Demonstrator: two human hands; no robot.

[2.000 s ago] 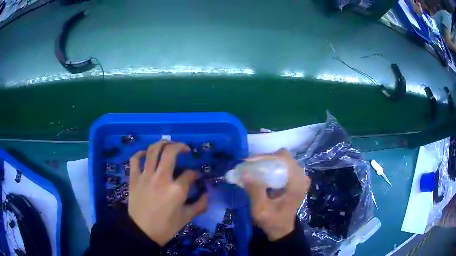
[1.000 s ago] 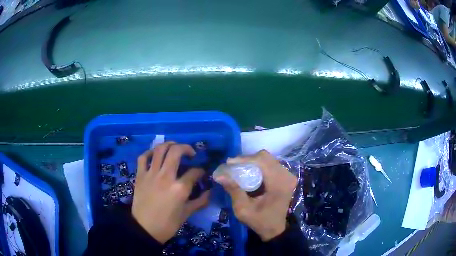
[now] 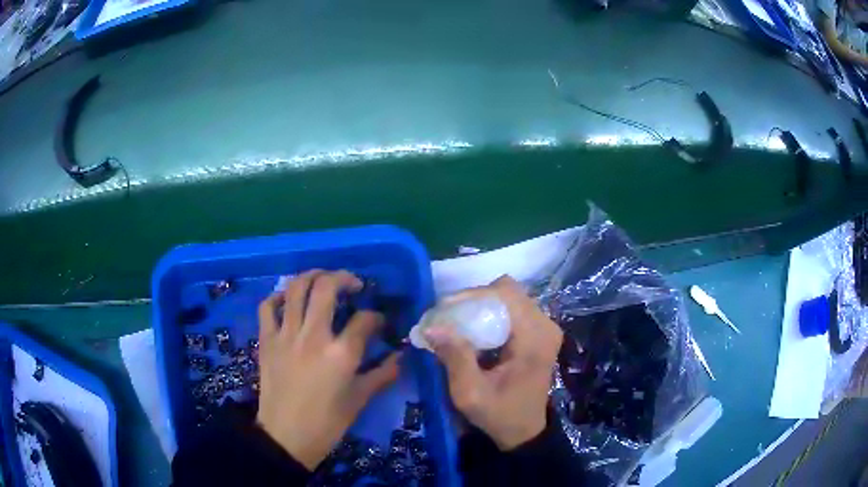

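My right hand is closed around a whitish translucent squeeze bottle, its tip pointing left toward my left hand. My left hand is over the blue parts tray, fingers curled, with a small black plastic part between thumb and fingers at the bottle's tip. The part is mostly hidden by the fingers and blurred. More small glossy black fittings lie loose in the tray, around and below my left hand.
An open clear bag of black pieces lies right of the tray. Further right are a thin white dropper and a blue cap on white paper. Black headbands lie spaced along the green belt. A lined tray holds a headband at left.
The headbands on the belt have shifted left in view. The bottle tip has moved left relative to two seconds ago and stays close to my left fingers. A blue tray edge has appeared at top left.
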